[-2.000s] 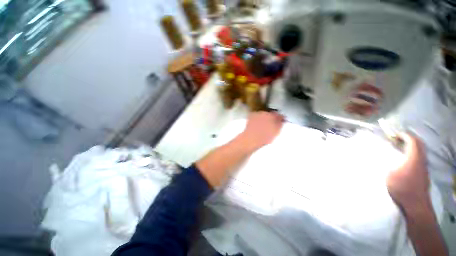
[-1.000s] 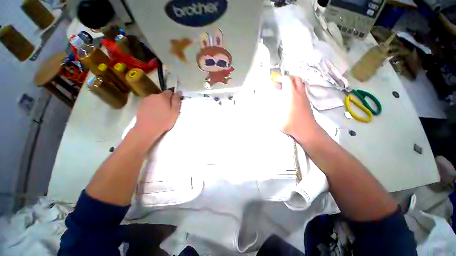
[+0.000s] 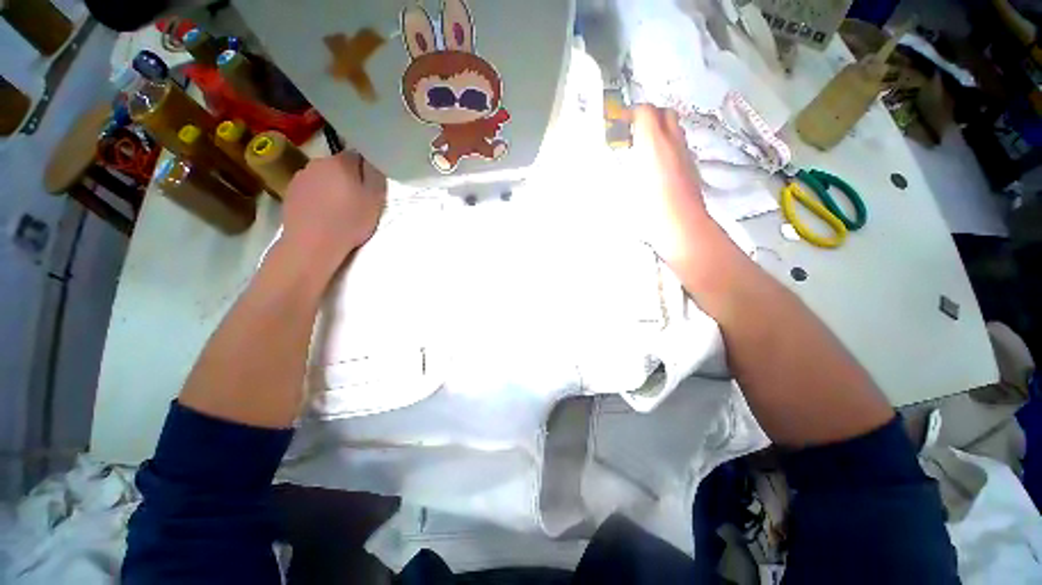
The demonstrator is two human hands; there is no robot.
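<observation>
White trousers [image 3: 491, 309] lie over the machine bed, glaring under the lamp, and drape over the table's front edge. The pale grey machine head [image 3: 389, 109] with a rabbit-eared sticker stands over their far part. My left hand [image 3: 334, 203] is curled on the cloth's far left edge, left of the head, its fingers closed on the cloth. My right hand [image 3: 663, 166] lies at the cloth's far right side, right of the head; glare hides what its fingers touch. The needle area is mostly hidden by head and glare.
Brown-gold thread cones [image 3: 274, 162] stand left of the head. Scissors [image 3: 814, 215] with yellow and green handles lie on the right, beside a pale tape measure [image 3: 754, 131]. A tan bottle [image 3: 843, 105] stands far right. White cloth heaps lie at left [image 3: 69, 514] and right [image 3: 996, 514].
The cloth and both hands have moved slightly away from me under the head. More of the trousers' grey-looking lower part and an open loop of cloth show at the front edge.
</observation>
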